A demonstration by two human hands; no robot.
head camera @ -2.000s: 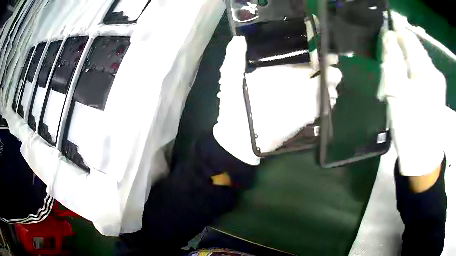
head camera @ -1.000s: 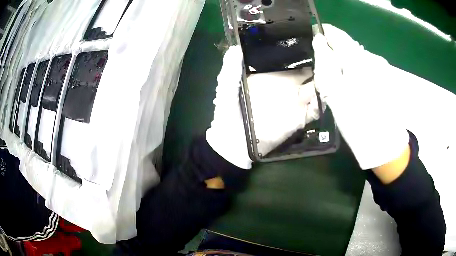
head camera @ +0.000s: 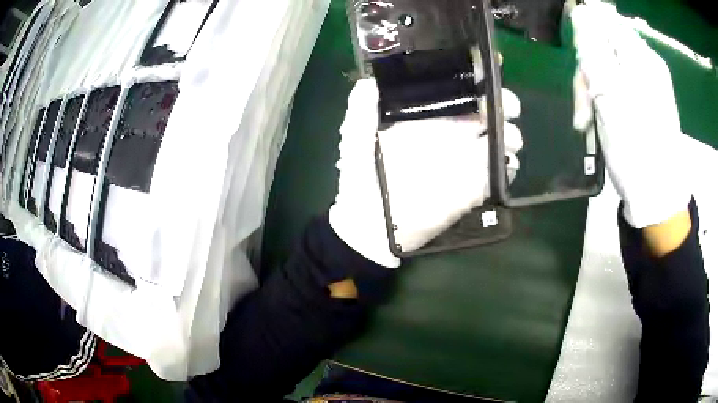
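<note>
My left hand (head camera: 360, 169), in a white glove, holds a black phone frame (head camera: 429, 86) from below and around its sides. Glossy dark film covers its middle, and the white glove shows through its open window. My right hand (head camera: 630, 118), also white-gloved, grips a second phone frame (head camera: 547, 191) by its right edge. The second frame is upright beside the first, a little higher, and its left edge overlaps the first one's right edge. Green surface shows through its window. The upper ends of both frames are cut off by the picture's top edge.
A stack of white foam trays (head camera: 209, 165) stands at left, its pockets holding dark frames. A glossy green surface (head camera: 472, 330) lies below the hands. A white mat (head camera: 602, 315) is at right. A red stool (head camera: 86, 382) and part of a person's dark clothing (head camera: 35, 307) show at lower left.
A second ago both hands were at what looked like one frame. Now my right hand has moved right and up with a separate frame, and the first stays in my left hand.
</note>
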